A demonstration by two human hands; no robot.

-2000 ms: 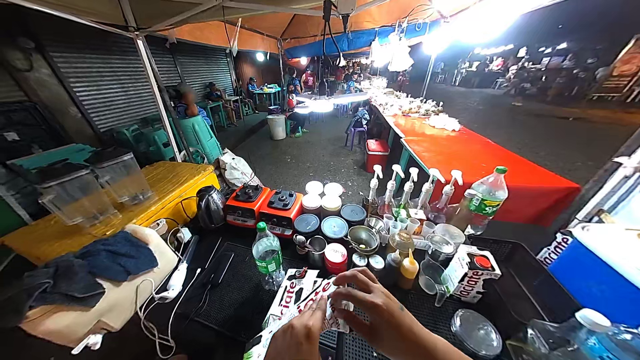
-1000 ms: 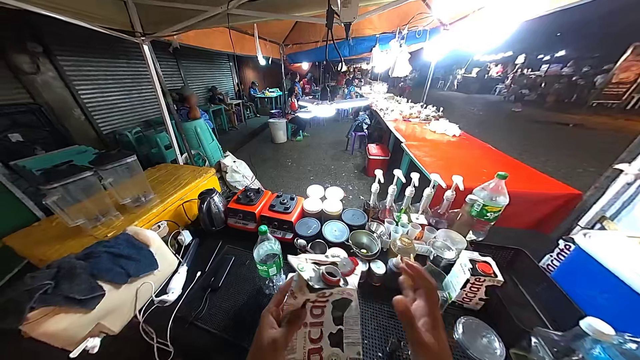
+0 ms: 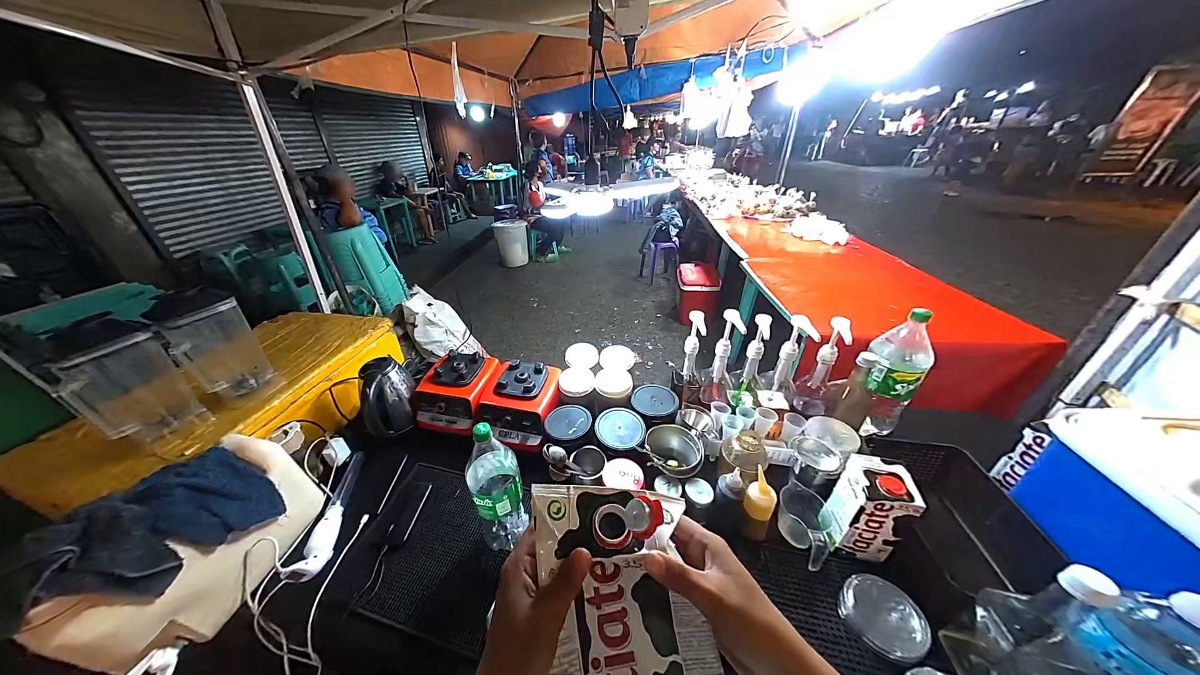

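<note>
A Glaciate carton (image 3: 609, 609) with black patches stands upright between my hands at the bottom middle, its top facing me. Around the carton's left upper edge is my left hand (image 3: 539, 600), thumb on the front. My right hand (image 3: 708, 581) grips the right upper edge, thumb also on the front. The carton's round spout is uncovered, with a red-rimmed cap (image 3: 647, 517) tilted beside it. Left of the carton stands a plastic bottle with a green cap (image 3: 497, 487). A second carton (image 3: 872, 511) is on the right, beside a clear measuring jug (image 3: 803, 525).
Two red blender bases (image 3: 516, 398), an electric kettle (image 3: 386, 396), lidded tubs (image 3: 620, 429) and pump bottles (image 3: 722, 366) line the back. A yellow squeeze bottle (image 3: 758, 506) stands before them. A round clear lid (image 3: 883, 617) lies at right. White cables (image 3: 272, 600) trail at left.
Two seconds ago my hands were together over the carton's top; one second ago they were apart, my right hand off it. Now both hold its sides.
</note>
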